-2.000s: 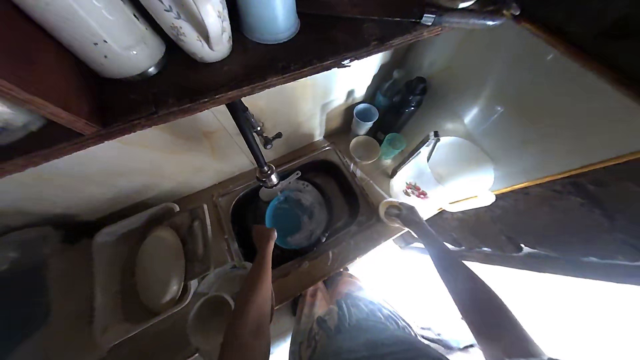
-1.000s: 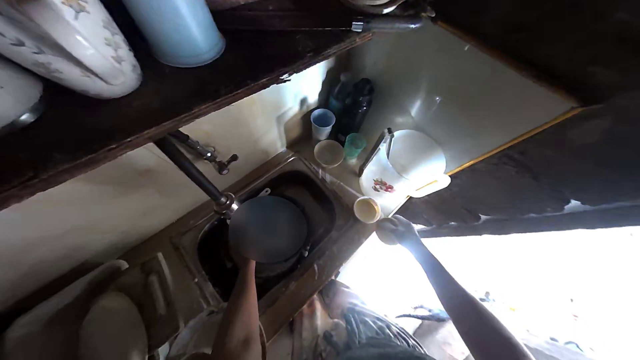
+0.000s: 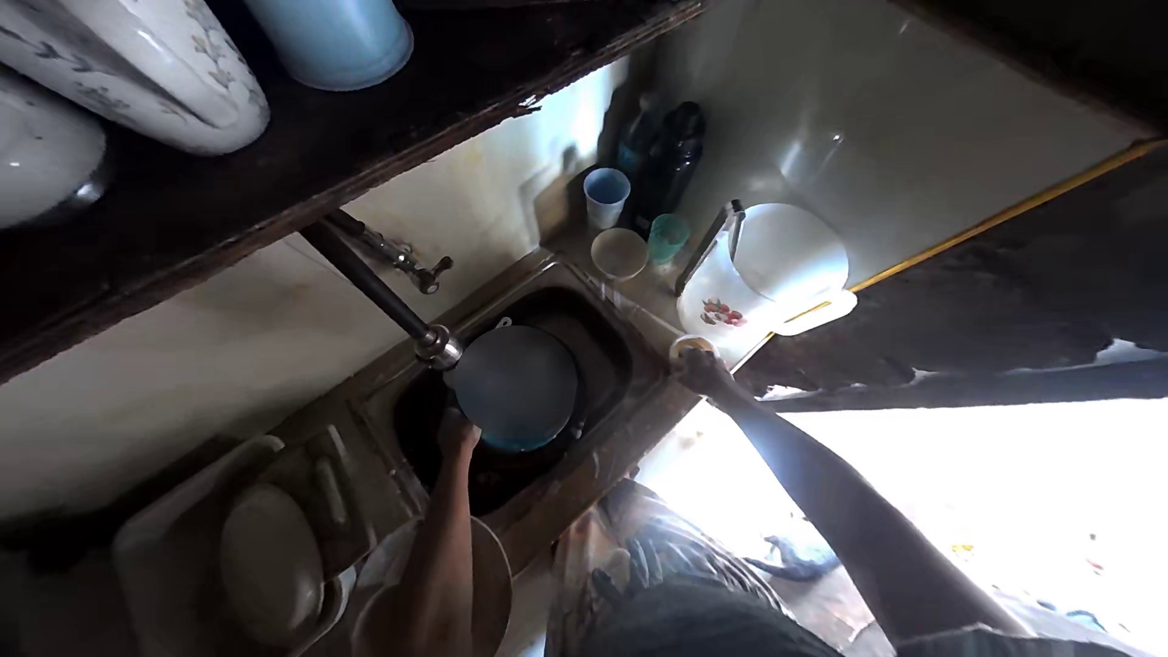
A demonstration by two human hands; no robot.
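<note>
My left hand [image 3: 458,432] grips the lower left rim of a round blue dish [image 3: 516,385], which is tilted over the dark sink basin [image 3: 602,342], just beside the tap spout [image 3: 440,348]. Its surface looks dull grey, and blue shows at the lower edge. At the right corner of the counter, my right hand [image 3: 704,372] is at a small round pale container [image 3: 691,345] with something yellowish inside; the fingers partly hide it. Right behind that container stands a white plastic bucket or jug [image 3: 725,292] with a red flower print.
A blue-and-white cup [image 3: 606,196], a pale bowl [image 3: 620,254], a green cup [image 3: 669,237] and dark bottles [image 3: 680,151] stand in the back corner. A wooden shelf [image 3: 365,169] with large flasks overhangs the tap. Left of the sink are a dish rack [image 3: 196,488] and a basin [image 3: 493,584].
The blue dish, earlier showing its blue inside low in the sink, now shows a grey face near the spout, my left hand still on it. The view has swung and moved nearer the right corner.
</note>
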